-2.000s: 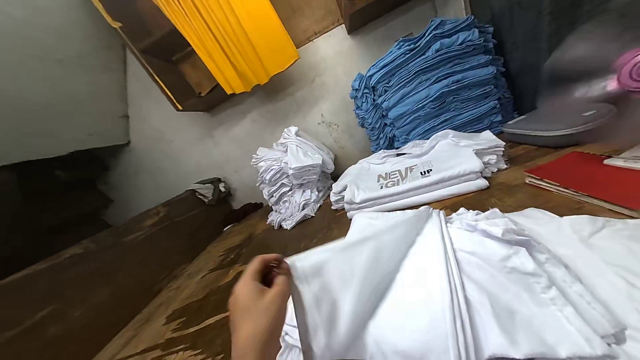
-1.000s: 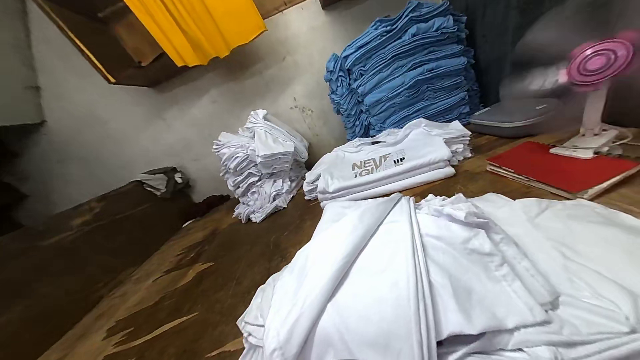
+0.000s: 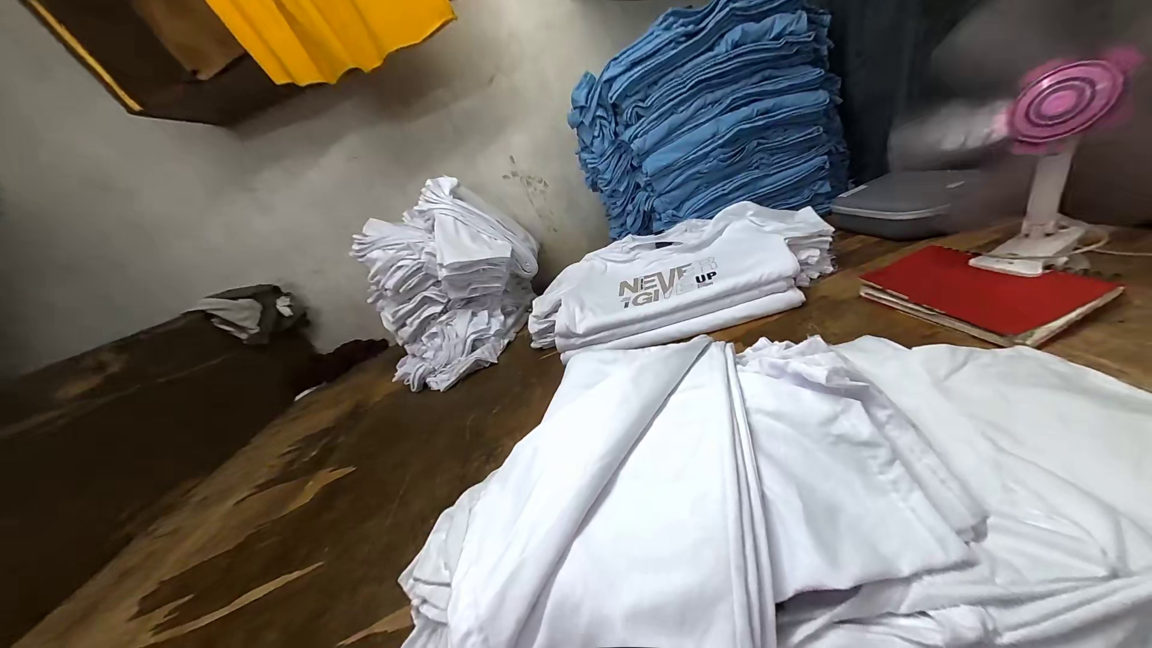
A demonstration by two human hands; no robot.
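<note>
Neither my left hand nor my right hand shows in the head view now. Folded white cloth pieces (image 3: pixel 657 504) lie in layers at the near edge of the wooden table, with one long flap folded over at their left. More white fabric (image 3: pixel 1017 441) spreads loosely to the right. Just behind lies a short pile of folded white T-shirts (image 3: pixel 675 279), the top one bearing a printed slogan. A taller, uneven stack of white garments (image 3: pixel 450 279) stands against the wall to its left.
A tall stack of blue garments (image 3: pixel 720 117) rises at the back. At right are a grey case (image 3: pixel 900 202), a red notebook (image 3: pixel 990 292) and a small pink fan (image 3: pixel 1066 103). Yellow cloth (image 3: pixel 333 36) hangs from a wall shelf. The wooden table (image 3: pixel 360 504) has worn patches.
A hand held the left edge of the white cloth two seconds ago; it has let go and left the view. That cloth flap now lies flat. The view has shifted.
</note>
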